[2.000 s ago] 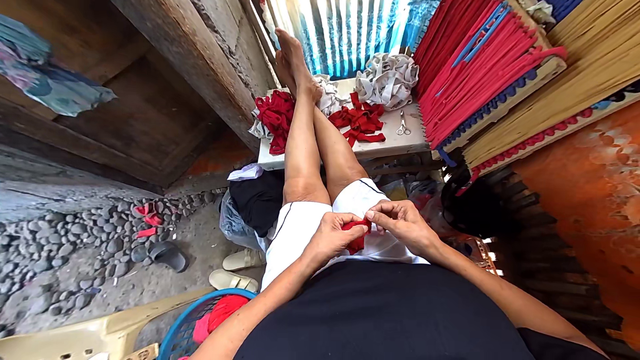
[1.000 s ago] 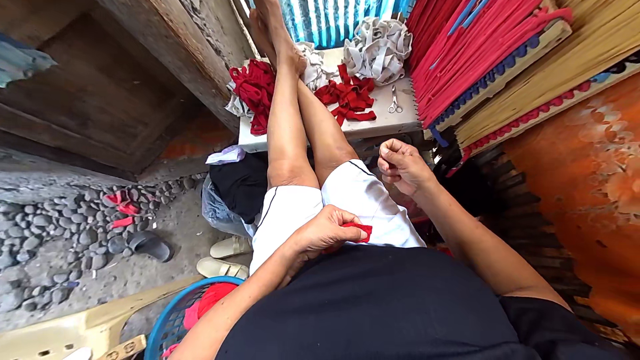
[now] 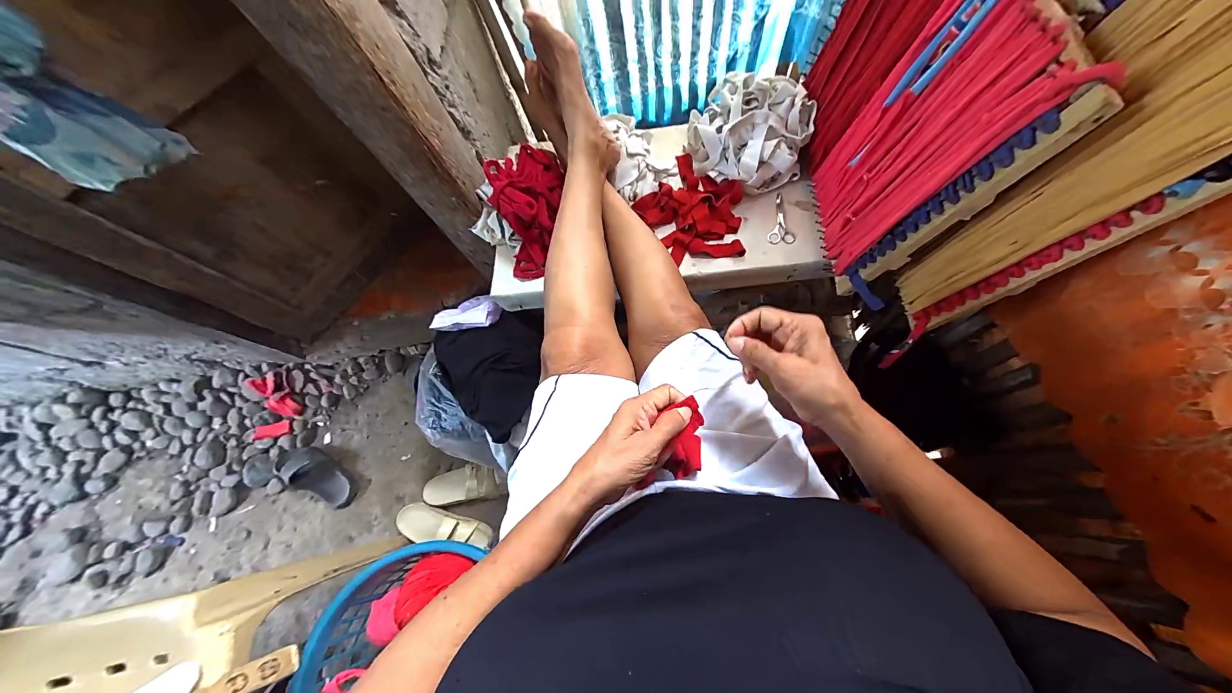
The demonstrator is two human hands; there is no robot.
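Observation:
My left hand (image 3: 640,438) pinches a small piece of red cloth (image 3: 688,438) between thumb and fingers, above my lap. To its right, my right hand (image 3: 789,361) is raised over my thigh with thumb and fingertips close together; whether it holds a thin thread or needle is too small to tell. Beyond my knees, strips of red cloth (image 3: 698,212) lie loose on a white bench (image 3: 770,260), next to a pair of scissors (image 3: 781,221). A bundle of red cloth (image 3: 529,197) lies left of my legs, and off-white cloth strips (image 3: 756,125) are heaped at the back.
Frames strung with red cloth loops (image 3: 943,125) and tan strands (image 3: 1049,192) stand at the right. A blue plastic basket (image 3: 332,616) with red cloth is at lower left, near a cream plastic chair (image 3: 115,635). Beige shoes (image 3: 438,525) and a dark slipper (image 3: 318,476) lie on the floor.
Two seconds ago both hands were together at the red cloth; my right hand has since moved away to the right. The left still holds the cloth, more of which shows now than a second ago.

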